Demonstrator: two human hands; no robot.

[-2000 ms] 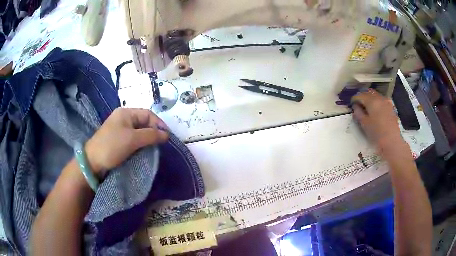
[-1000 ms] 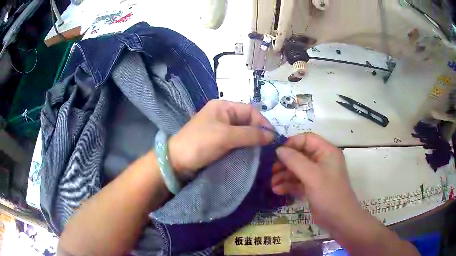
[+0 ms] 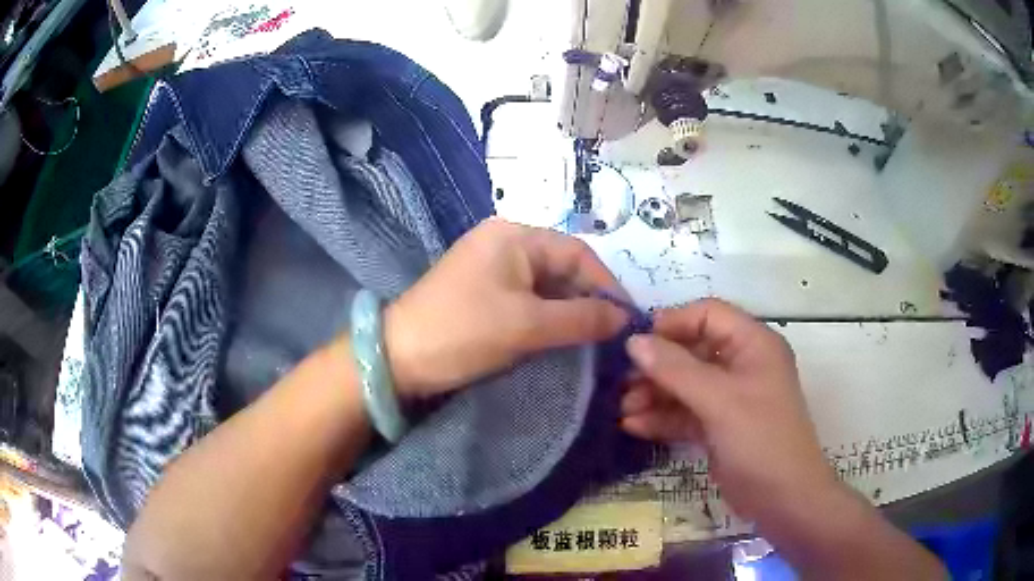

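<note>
A large denim garment, greyish-blue inside and dark indigo outside, lies on the table at the left. My left hand, with a pale green bangle on its wrist, pinches an edge of it near a curved denim panel. My right hand pinches the same dark edge beside the left fingertips. The fingers hide most of the pinched spot; whether a small separate piece is held there, I cannot tell. The needle and presser foot stand just behind my hands, with no cloth under them.
Black thread snips lie on the machine bed at the right. Dark fabric scraps lie at the far right. A printed ruler strip and a yellowish label with characters are at the front edge. The machine head is above.
My right hand has come from the scraps at the right to the garment edge beside my left hand. The view has shifted, showing more of the garment. Over the last second both hands barely moved.
</note>
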